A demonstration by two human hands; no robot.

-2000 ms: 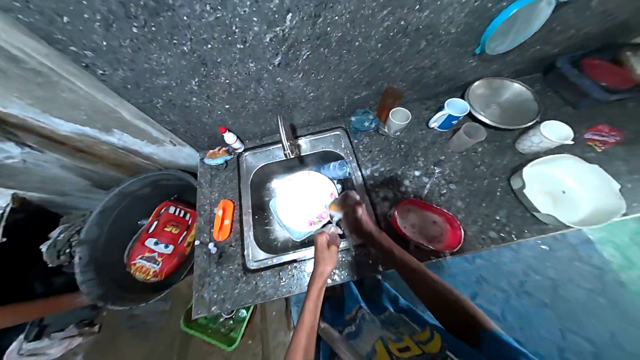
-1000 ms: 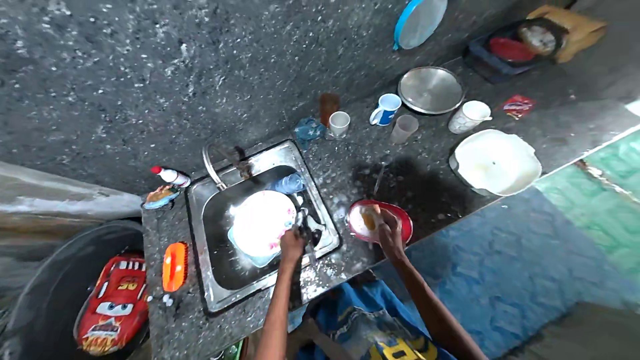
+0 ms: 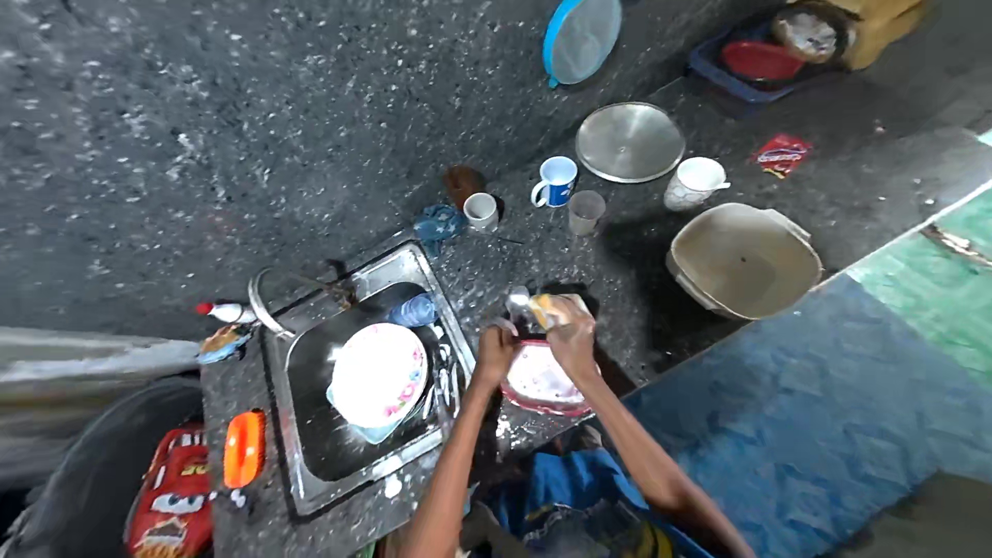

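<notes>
My right hand (image 3: 572,335) grips a yellow and white sponge (image 3: 546,310) just above the rim of a red basin (image 3: 542,380) with whitish suds. Close by on the left, my left hand (image 3: 496,349) holds a small shiny metal utensil (image 3: 518,297), perhaps a spoon, beside the sponge. Its shape is blurred. In the steel sink (image 3: 318,457) lie a white floral plate (image 3: 380,372), a light blue dish (image 3: 376,434) under it, a blue translucent cup (image 3: 414,311) and several pieces of cutlery (image 3: 446,380).
An orange brush (image 3: 244,449) lies left of the sink, below a curved faucet (image 3: 263,298) and a red-capped bottle (image 3: 231,312). Behind the basin stand a white cup (image 3: 481,211), a blue mug (image 3: 556,182) and a clear cup (image 3: 586,212). A large whitish tub (image 3: 744,263) sits at the right counter edge.
My left hand has gone from the sink to the red basin and now holds the metal utensil. My right hand has raised the sponge to the basin's far rim. The view has shifted right.
</notes>
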